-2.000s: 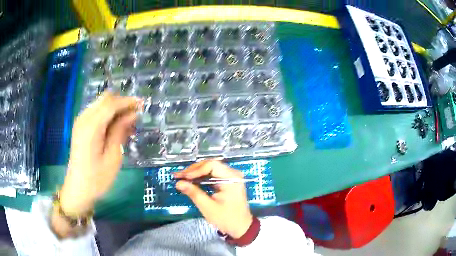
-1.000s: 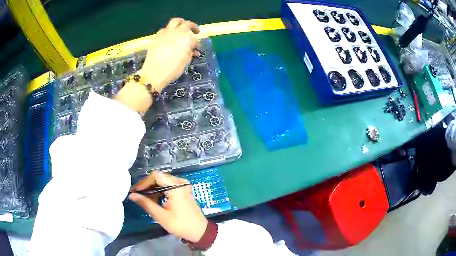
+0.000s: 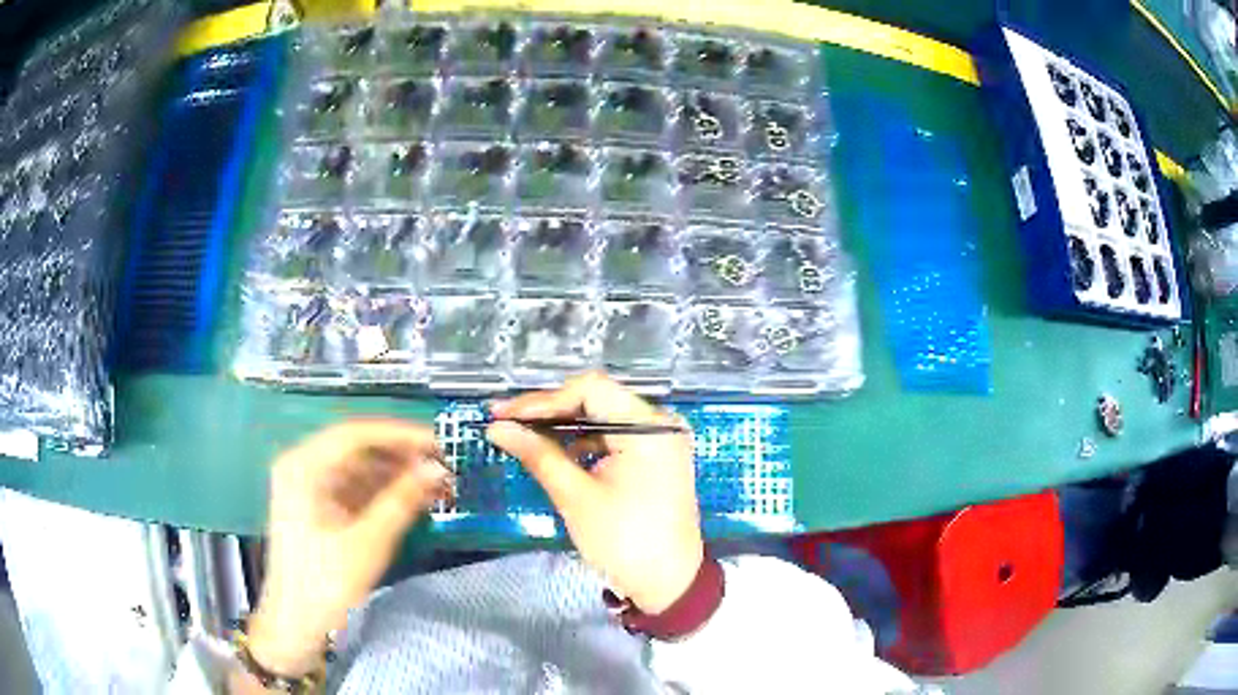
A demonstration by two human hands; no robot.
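Observation:
My right hand (image 3: 618, 475) holds dark, thin tweezers (image 3: 597, 426) over the blue die-cut sheet (image 3: 740, 468), which has rows of small white squares. My left hand (image 3: 346, 509) is at the sheet's left end, fingers curled and blurred; a small thing seems to be at its fingertips, but blur hides what it is. The clear blister tray (image 3: 543, 380) lies just beyond the sheet, with dark modules in its pockets. Pale rings show on the modules in the right columns.
Stacked clear trays (image 3: 54, 272) stand at far left, beside a dark sheet on blue backing (image 3: 190, 217). A spare blue film (image 3: 923, 258), a blue box with white insert (image 3: 1100, 177) and loose parts (image 3: 1111, 414) lie right. A red stool (image 3: 978, 584) stands below.
My left hand has come back from the tray's far right side to the die-cut sheet. My right hand still holds the tweezers. The camera view has shifted.

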